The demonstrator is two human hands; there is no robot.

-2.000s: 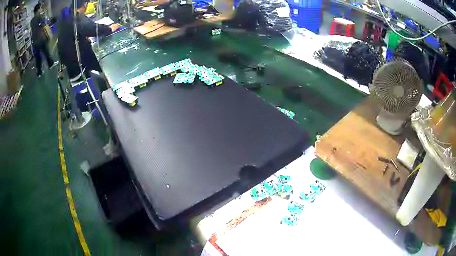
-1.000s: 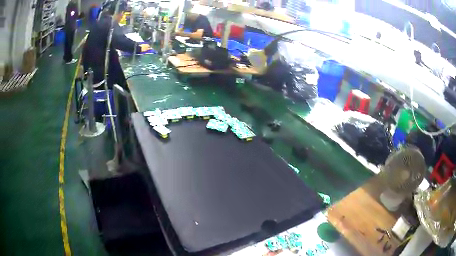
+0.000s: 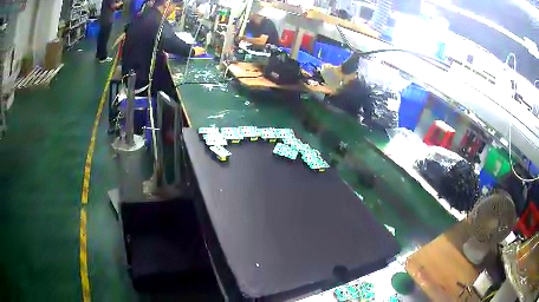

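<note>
Neither of my hands is in the picture. A large black panel [image 3: 283, 218] lies in front of me on the green-topped bench. A curved row of green-white circuit boards [image 3: 248, 133] with small yellow parts lies along its far edge and bends down at both ends. A smaller group of green-white boards [image 3: 354, 291] lies on the bright white surface [image 3: 319, 296] at the bottom edge, partly cut off by the picture's rim.
A wooden platform [image 3: 443, 265] with a round green foot [image 3: 403, 283] and a small fan [image 3: 492, 217] stand at the lower right. A black tangled heap [image 3: 452, 177] lies behind. A black bin [image 3: 168, 242] stands left of the panel. People [image 3: 142, 50] are at the far benches.
The view has tilted up and turned, so the panel and boards have shifted right and down in the picture. Less of the white surface shows, and more of the far benches shows.
</note>
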